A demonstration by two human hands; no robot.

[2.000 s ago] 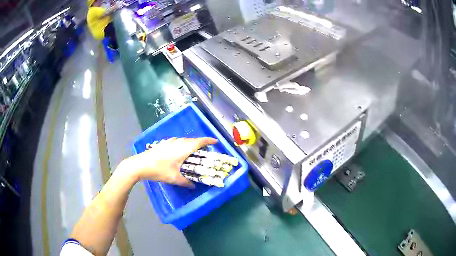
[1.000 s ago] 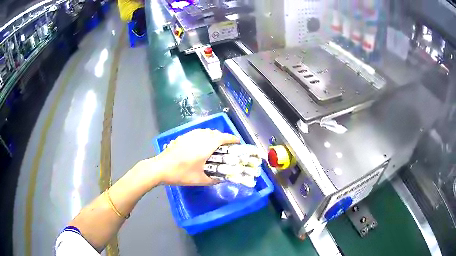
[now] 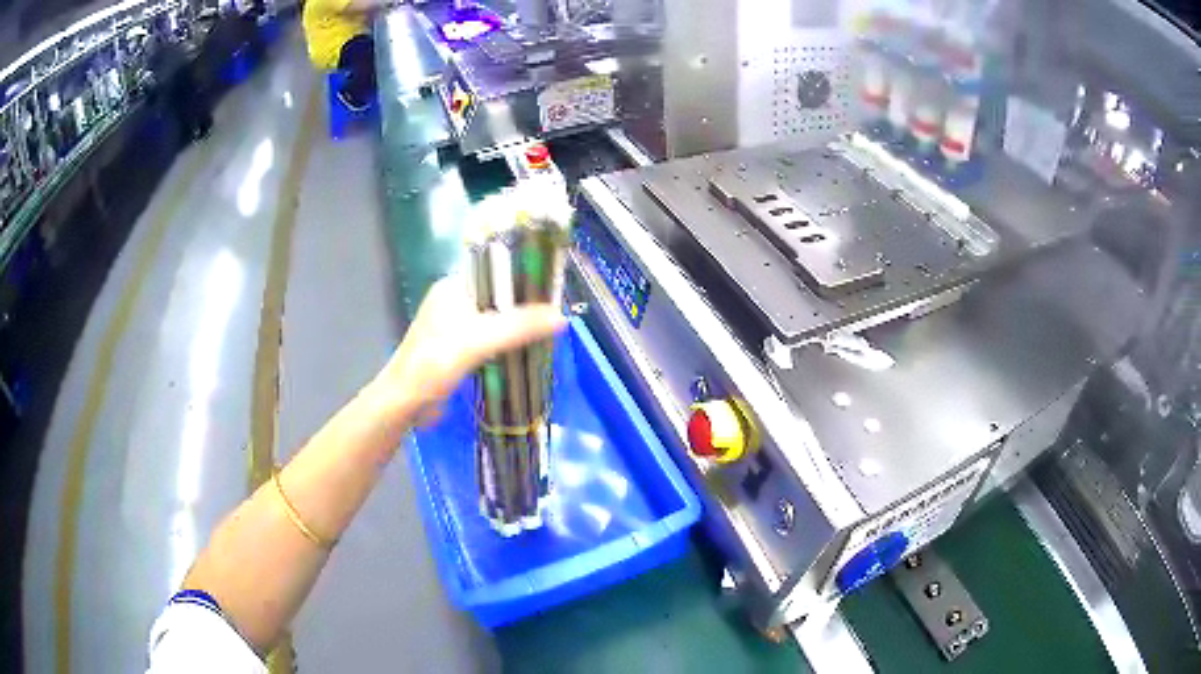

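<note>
My left hand (image 3: 454, 349) is closed around a bundle of long thin rods (image 3: 515, 408) with green and dark marks and a yellowish band low on it. The bundle stands roughly upright over the blue parts bin (image 3: 566, 579), its pale top end above my hand and its lower end over the bin's inside. I cannot tell if the lower end touches the bin floor. My right hand is not in view.
The steel bench machine (image 3: 922, 382) with its red-and-yellow emergency stop (image 3: 719, 431) stands right beside the bin. A fixture plate (image 3: 940, 603) lies on the green conveyor (image 3: 1040, 579). A person in yellow (image 3: 337, 33) sits far off at the upper left.
The bundle has turned from lying, end towards the camera, to roughly upright, and has risen, showing its length and band. My left hand still holds it.
</note>
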